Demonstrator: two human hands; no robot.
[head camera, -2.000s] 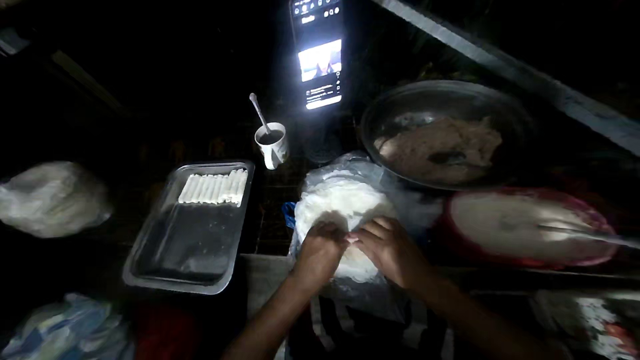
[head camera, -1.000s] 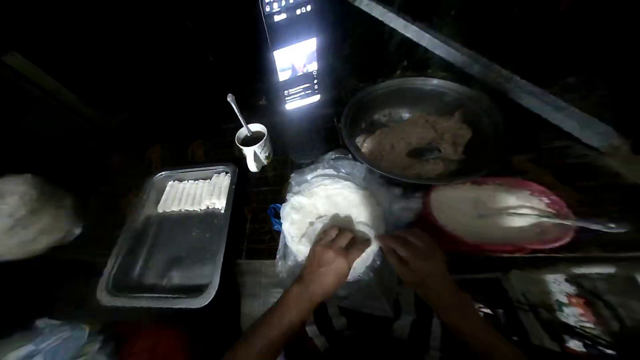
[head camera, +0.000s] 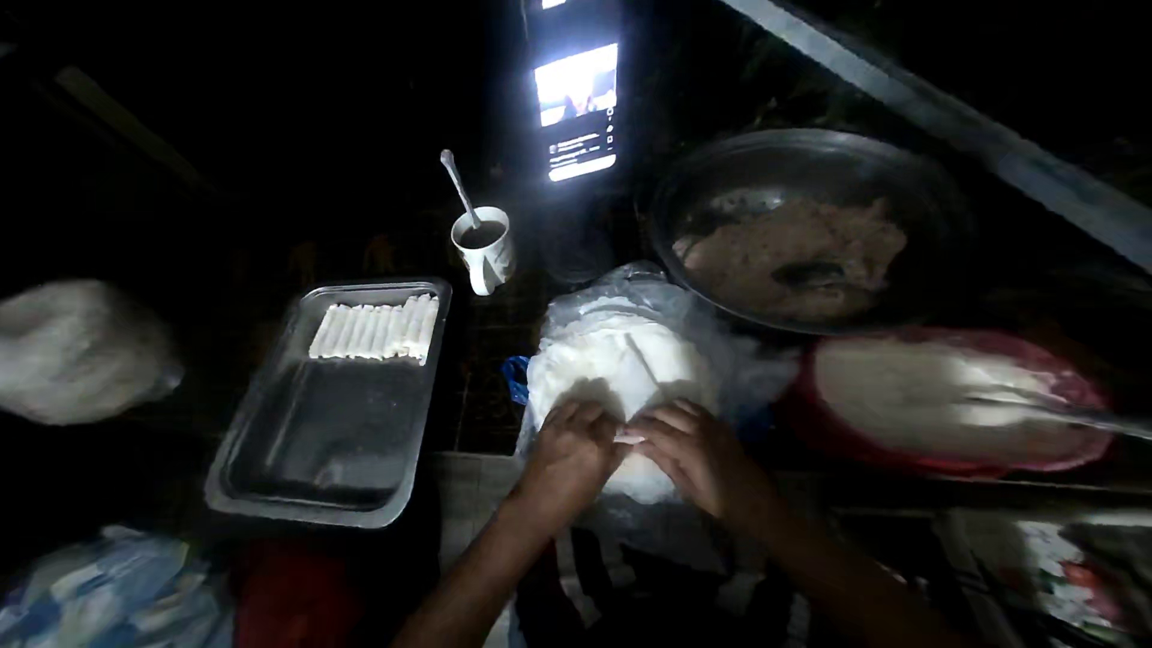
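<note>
A stack of thin white wrapper sheets (head camera: 576, 355) lies on clear plastic in front of me. Over its near part, my left hand (head camera: 580, 441) and my right hand (head camera: 688, 445) meet with bent fingers, pinching a small pale roll (head camera: 630, 438) between them. To the left, a metal tray (head camera: 342, 450) holds a row of slim white rolls (head camera: 376, 330) along its far end. At the back right, a large metal bowl (head camera: 670, 243) contains a brownish filling (head camera: 810, 252) with a dark spoon-like thing in it.
Behind the wrappers stands a lit phone (head camera: 580, 99), with a white mug (head camera: 486, 256) of dark liquid and a spoon to its left. A red basin (head camera: 936, 463) of pale mixture with a metal utensil is at right. A whitish plastic-wrapped bundle (head camera: 81, 351) sits far left.
My hands were more apart one second ago, the right one beside the stack's edge; now both meet over its near part.
</note>
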